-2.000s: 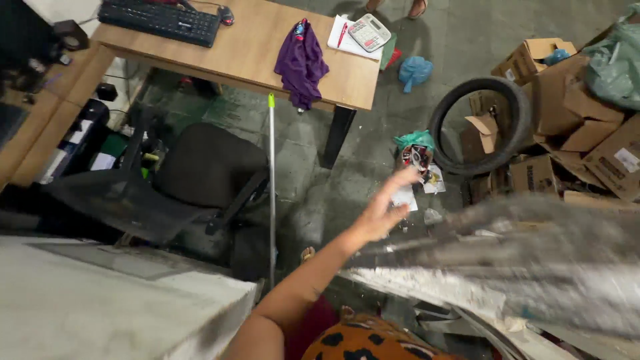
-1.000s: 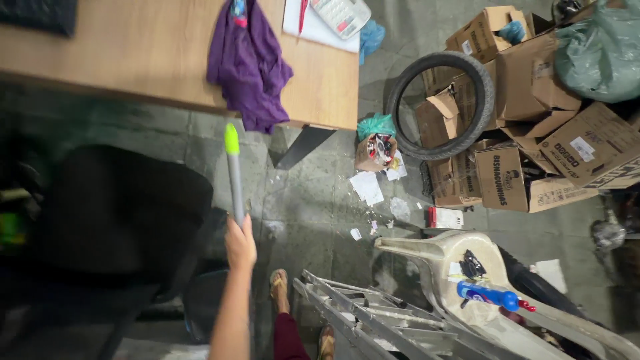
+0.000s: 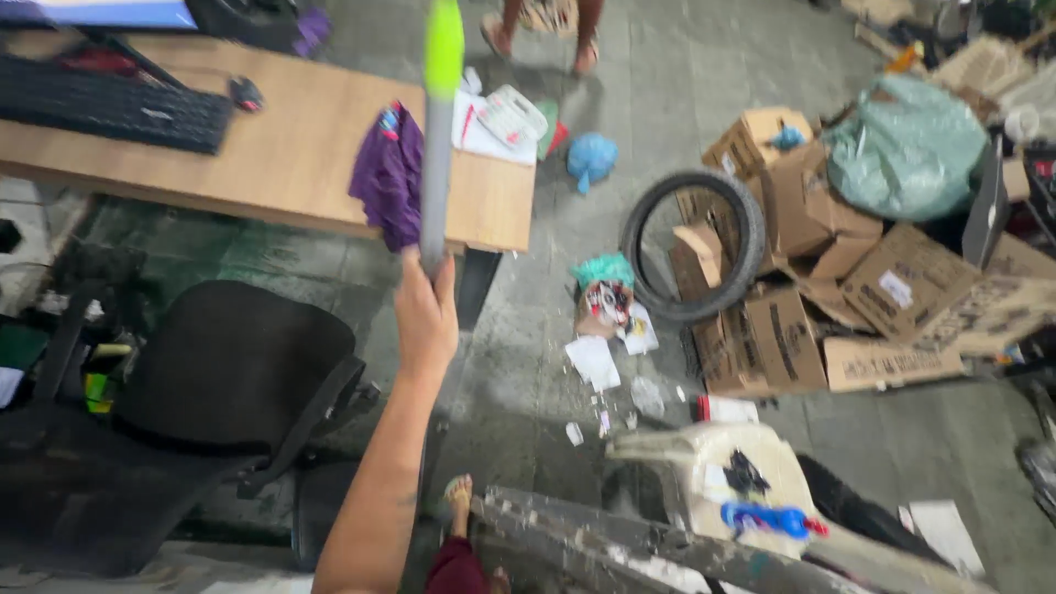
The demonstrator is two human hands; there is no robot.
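My left hand [image 3: 427,309] is closed around a grey pole with a lime-green end [image 3: 437,148], probably a broom or mop handle. The pole points up and away, passing in front of the desk edge and beside a purple cloth [image 3: 392,181] that hangs over the wooden desk [image 3: 289,157]. The pole's lower end is hidden. My right hand is out of view.
A black office chair [image 3: 235,363] stands at left. A metal ladder [image 3: 577,528] and a plastic chair [image 3: 742,445] holding a blue bottle [image 3: 767,520] are at lower right. Beyond lie paper scraps [image 3: 592,363], a tyre [image 3: 747,247] and cardboard boxes [image 3: 784,338]. Another person's feet [image 3: 586,58] show at top.
Two seconds ago my left hand reached right, apart from the pole, which stood upright by the desk. One second ago it had hold of the pole. The view has shifted strongly.
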